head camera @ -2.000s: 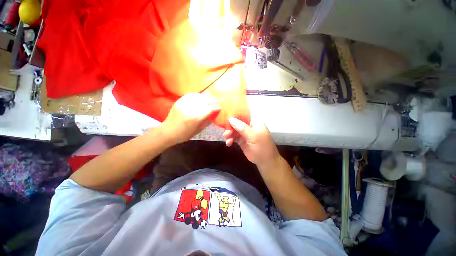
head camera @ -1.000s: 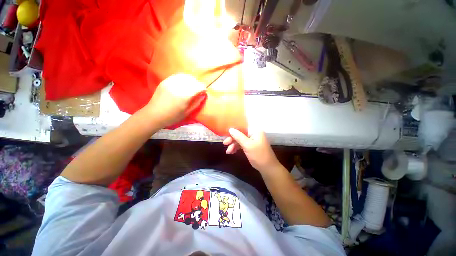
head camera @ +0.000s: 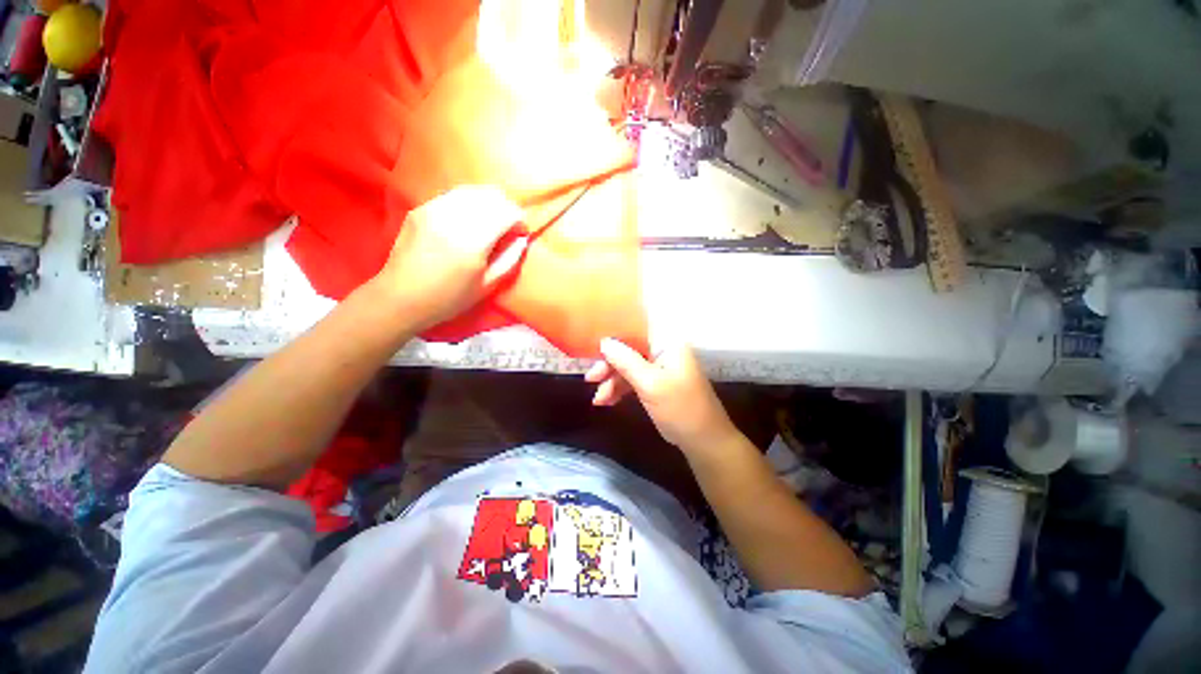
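Note:
A large red fabric [head camera: 329, 145] lies on the white machine bed [head camera: 817, 310] and looks orange to white under the lamp glare. Its right edge runs up to the needle area [head camera: 641, 119], where glare hides the detail. My left hand [head camera: 454, 257] grips a fold of the fabric left of the needle, fingers closed. My right hand [head camera: 645, 375] holds the fabric's near corner at the bed's front edge, between thumb and fingers.
The pale machine head [head camera: 1001, 66] fills the upper right. Dark looped handles [head camera: 876, 237], a tan ruler [head camera: 929, 198] and a pink stick [head camera: 790, 145] lie right of the needle. A yellow ball [head camera: 73, 37] is at upper left. White thread spools [head camera: 990, 540] stand below right.
My left hand has moved left and up with its fold of fabric, away from my right hand. My right hand has shifted slightly down. The fabric between them is spread wider.

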